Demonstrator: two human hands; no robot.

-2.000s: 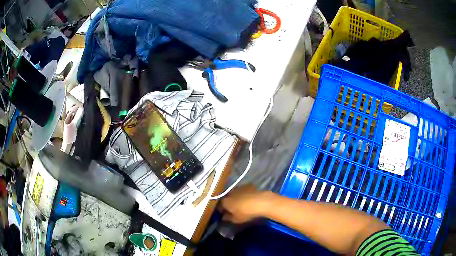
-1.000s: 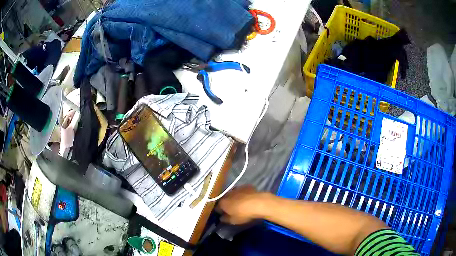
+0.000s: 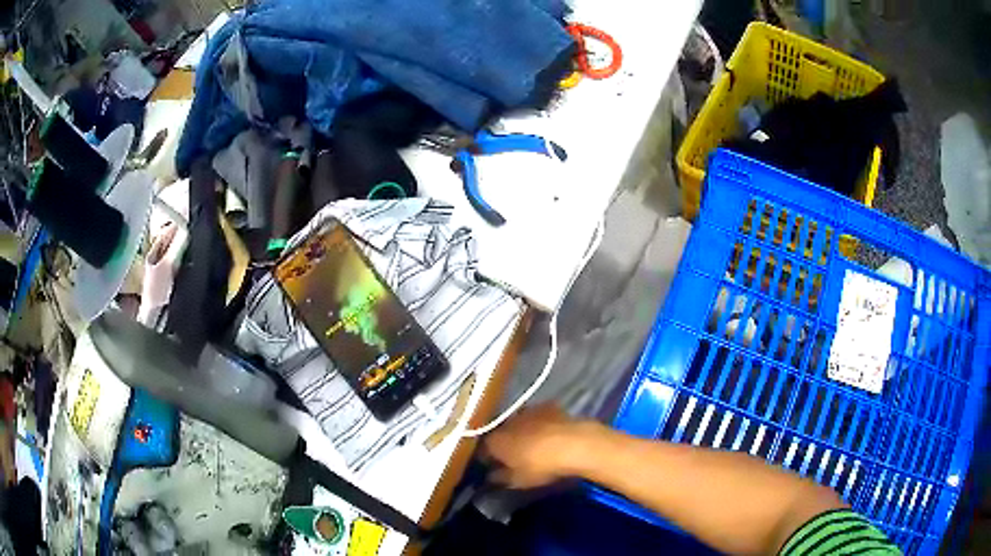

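My right hand reaches in from the lower right, its wrist beside the blue crate's corner. Its fingers are curled down on black fabric just off the table's wood-coloured edge. The fingertips are blurred and partly lost in the dark cloth. My left hand is not in view. The white, grimy overlock machine stands at the lower left, with a dark grey part across its top. Its needle area is not in view.
A lit smartphone lies on striped cloth, its white cable looping past my hand. Blue-handled nippers, denim and red-orange loops lie beyond. The blue crate and yellow basket stand right.
The view has shifted slightly, so the table and crates sit a little further right and lower. My right hand stays at the same place on the fabric.
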